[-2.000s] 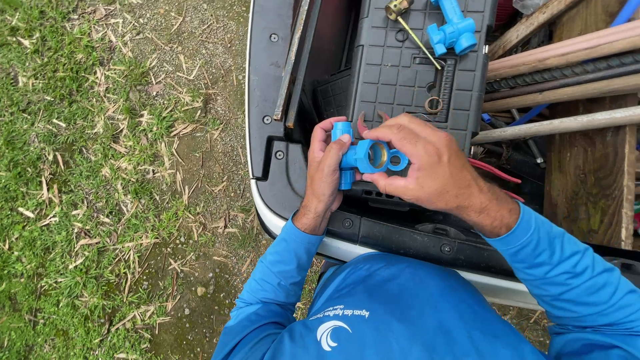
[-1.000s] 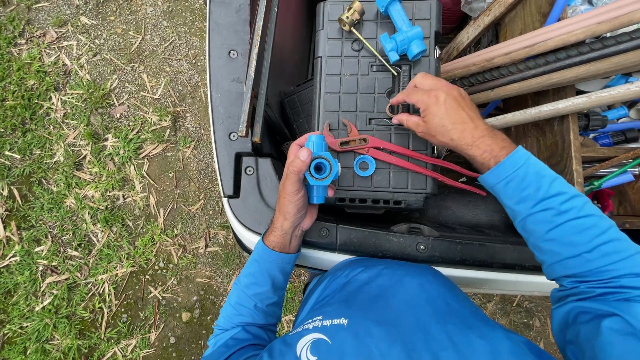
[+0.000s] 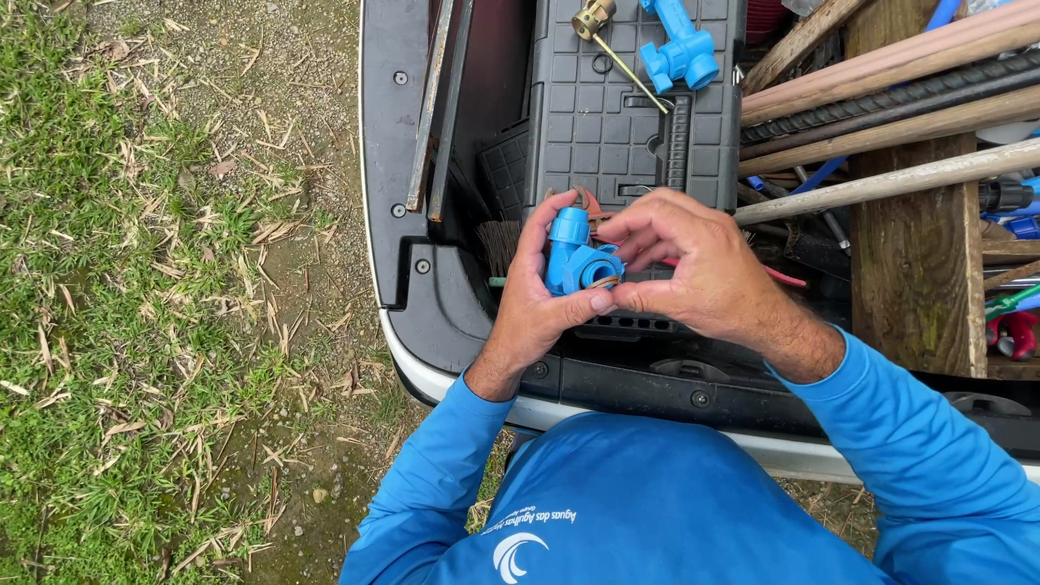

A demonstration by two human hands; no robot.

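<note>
My left hand (image 3: 528, 301) grips a blue plastic pipe fitting (image 3: 569, 256) above the near end of a black toolbox. Against the fitting's open mouth lies a thin brownish ring (image 3: 604, 283), with my right hand (image 3: 691, 264) pinching it between thumb and fingers. Red-handled pliers (image 3: 782, 276) lie on the toolbox, mostly hidden beneath my hands. Farther up the lid (image 3: 593, 130) rest a second blue fitting (image 3: 682, 57), a brass part (image 3: 594, 18) with a thin rod, and a small black ring (image 3: 602, 63).
Wooden poles (image 3: 886, 187), a ribbed bar and a wooden board (image 3: 918, 276) fill the right of the vehicle's cargo area. Two metal bars (image 3: 443, 122) lean at the left. The black bumper sill (image 3: 617, 374) runs in front of my body.
My right hand has come from the toolbox lid to the blue fitting, bringing a ring to its mouth. The fitting has turned in my left hand, and the hands now cover much of the pliers.
</note>
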